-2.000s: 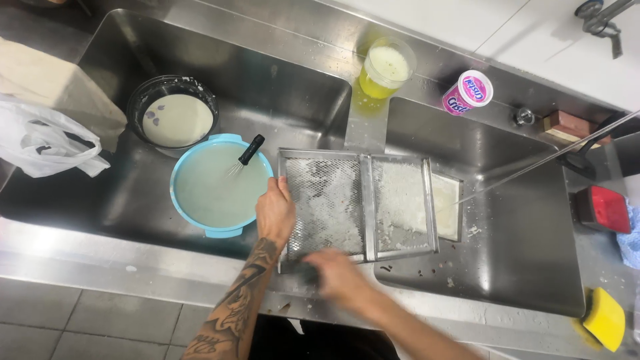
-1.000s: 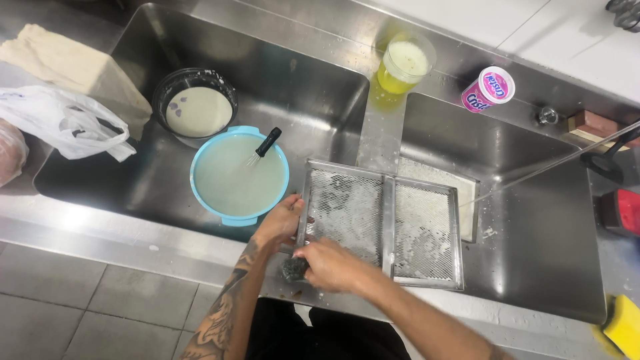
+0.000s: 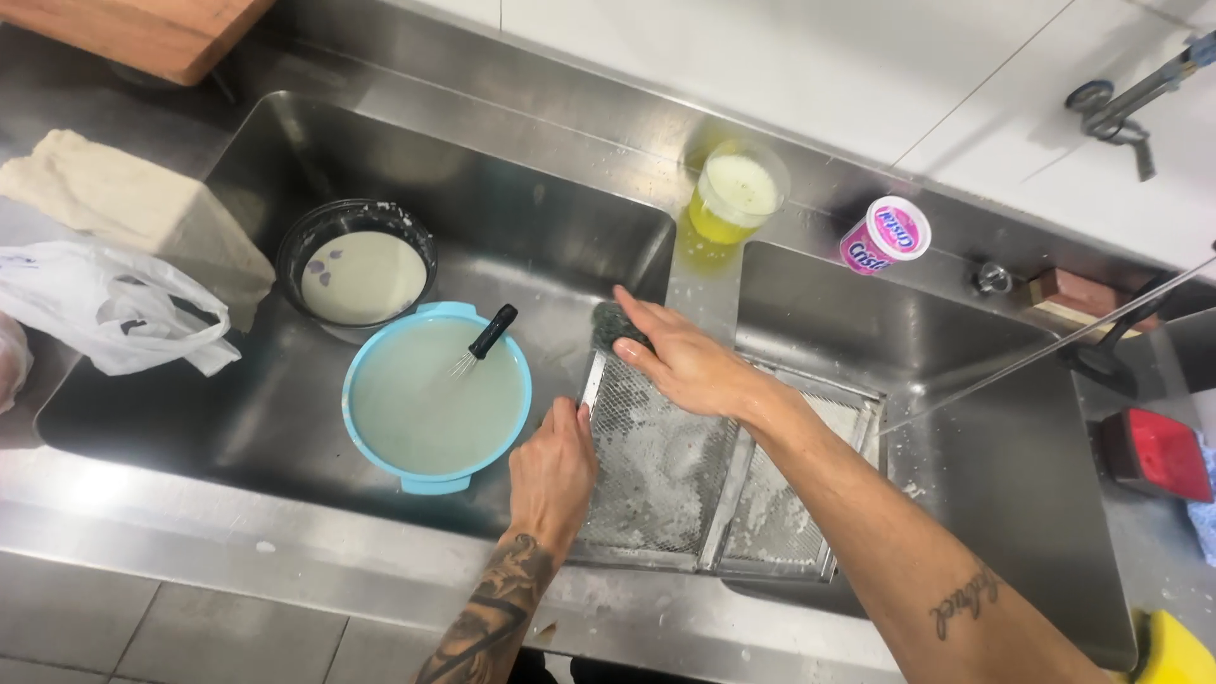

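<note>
My left hand [image 3: 553,465] grips the left edge of a metal mesh filter panel [image 3: 655,470], which bears whitish suds and lies across the divider of a double steel sink. My right hand [image 3: 679,356] presses a dark scouring pad [image 3: 619,328] on the panel's far left corner. Under the panel's right part, another framed mesh panel [image 3: 869,418] shows partly in the right basin. Just left of my left hand, a light blue basin [image 3: 522,418] holds cloudy liquid and a whisk with a black handle [image 3: 494,332].
A black bowl [image 3: 290,252] of whitish liquid stands in the left basin. Behind are a tub of yellow-green liquid [image 3: 731,199] and a pink Cristal tub [image 3: 883,236]. A plastic bag [image 3: 123,304] lies left; a thin water stream [image 3: 1035,351] crosses the right basin. A tap [image 3: 1121,114] juts from the wall.
My right hand has moved with the pad from the panel's near left corner to its far left corner. My left hand stays at the left edge.
</note>
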